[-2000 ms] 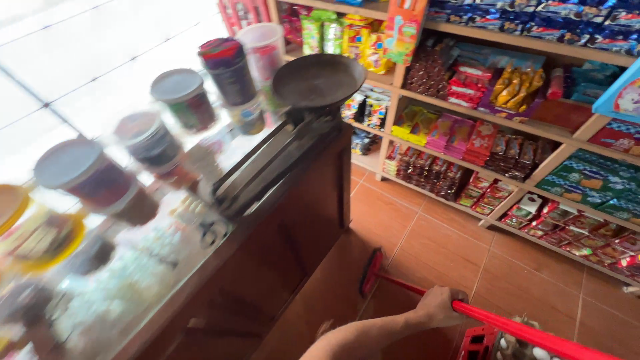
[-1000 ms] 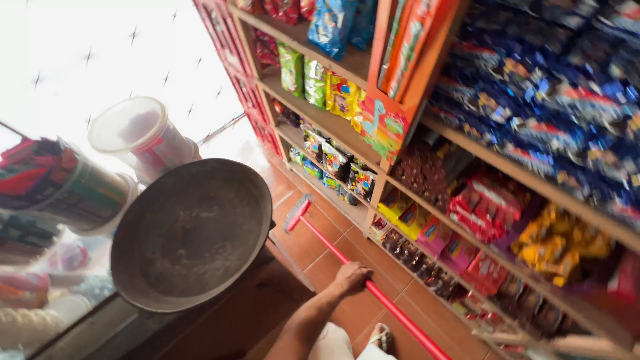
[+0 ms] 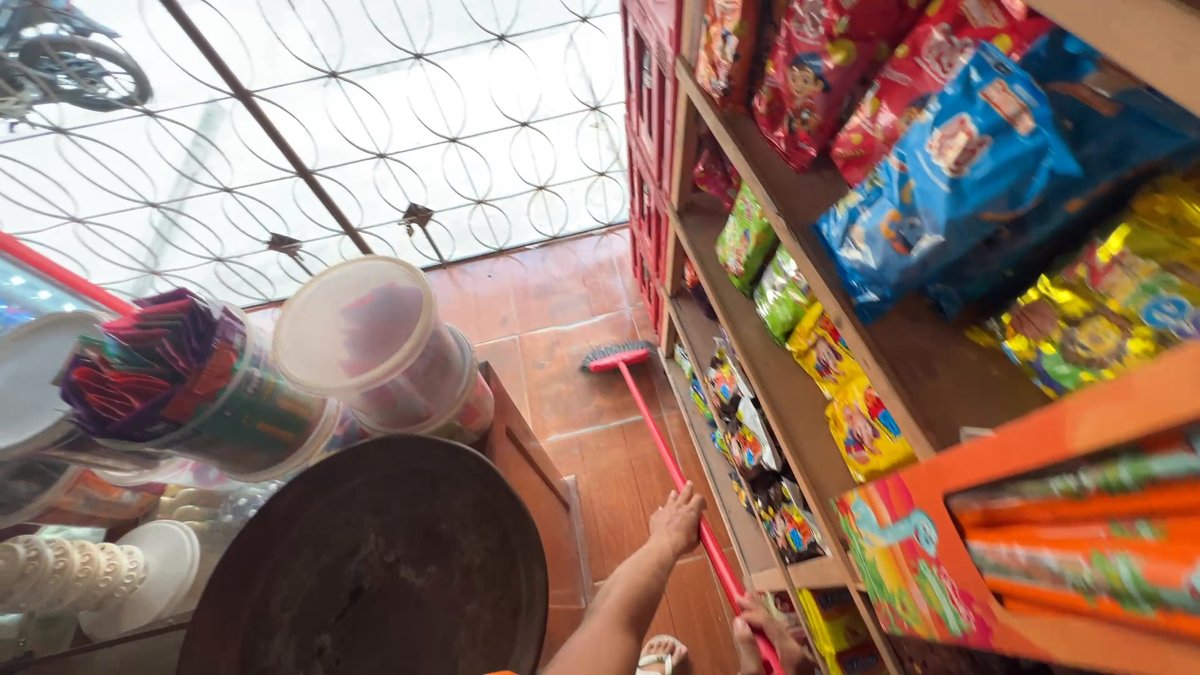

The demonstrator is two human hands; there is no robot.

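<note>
A push broom with a red handle [image 3: 647,422] reaches down the aisle. Its red head with dark bristles [image 3: 615,356] rests on the tiled floor [image 3: 562,384], close to the foot of the shelves. My left hand [image 3: 677,521] is closed around the middle of the handle. Lower down, at the bottom of the view, my right hand [image 3: 771,637] grips the same handle near the shelf edge; part of it is blurred. A sandaled foot [image 3: 663,653] shows between my left forearm and the handle.
Wooden shelves [image 3: 787,403] with snack bags line the right, with an orange box [image 3: 909,553] jutting out. At left, a counter holds a large dark metal pan [image 3: 375,572] and plastic tubs [image 3: 356,328]. Red crates [image 3: 647,159] and a metal grille [image 3: 441,122] stand beyond.
The view has moved along the aisle toward the grille. The broom head now lies nearer the grille and the red crates. My right hand has come into view on the handle.
</note>
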